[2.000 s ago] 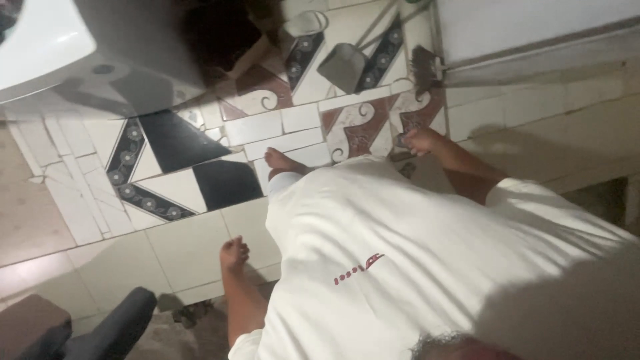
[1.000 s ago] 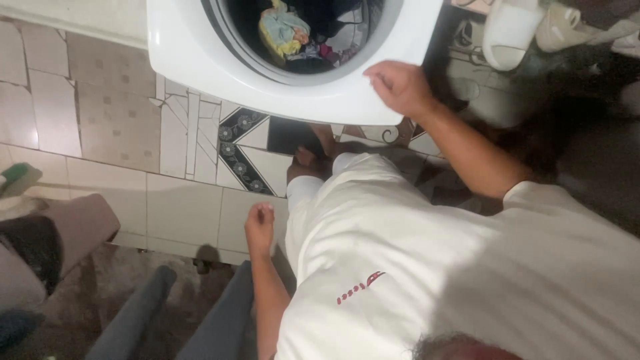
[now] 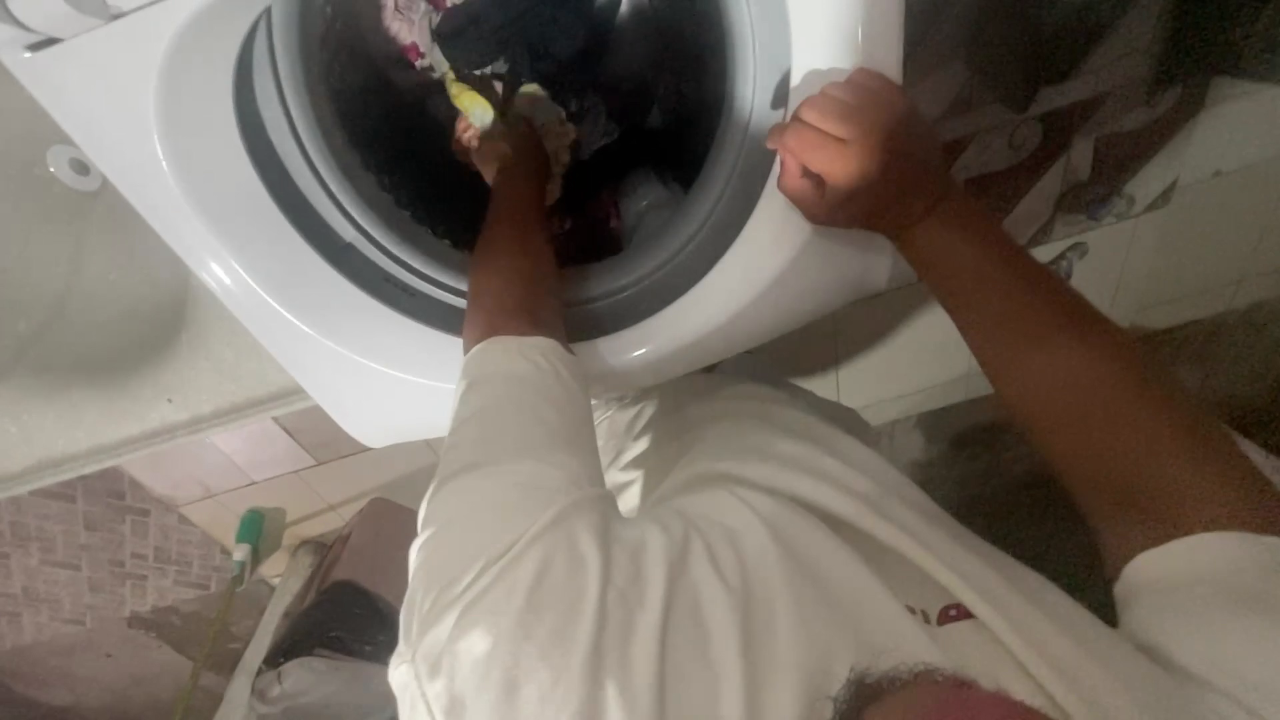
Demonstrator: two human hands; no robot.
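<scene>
A white top-loading washing machine [image 3: 330, 345] stands before me with its round drum opening uncovered. My left hand [image 3: 500, 145] is deep inside the drum, its fingers among yellow and pale cloth [image 3: 545, 115], which it appears to grip; the fingers are partly hidden. Dark clothes [image 3: 530, 35] and a pink and white garment [image 3: 408, 28] lie farther in. My right hand [image 3: 850, 150] rests with curled fingers on the machine's right rim, outside the opening, with no garment in it.
Pale floor tiles [image 3: 890, 365] run below and right of the machine. At the lower left are a green-capped object [image 3: 248, 530] and a brownish box-like thing [image 3: 375, 550] with dark cloth on it. A pale, flat surface [image 3: 90, 330] adjoins the machine's left side.
My left hand has gone from beside my body into the drum. My right hand stays at the machine's right rim, where it was a second ago. The view has shifted strongly toward the machine.
</scene>
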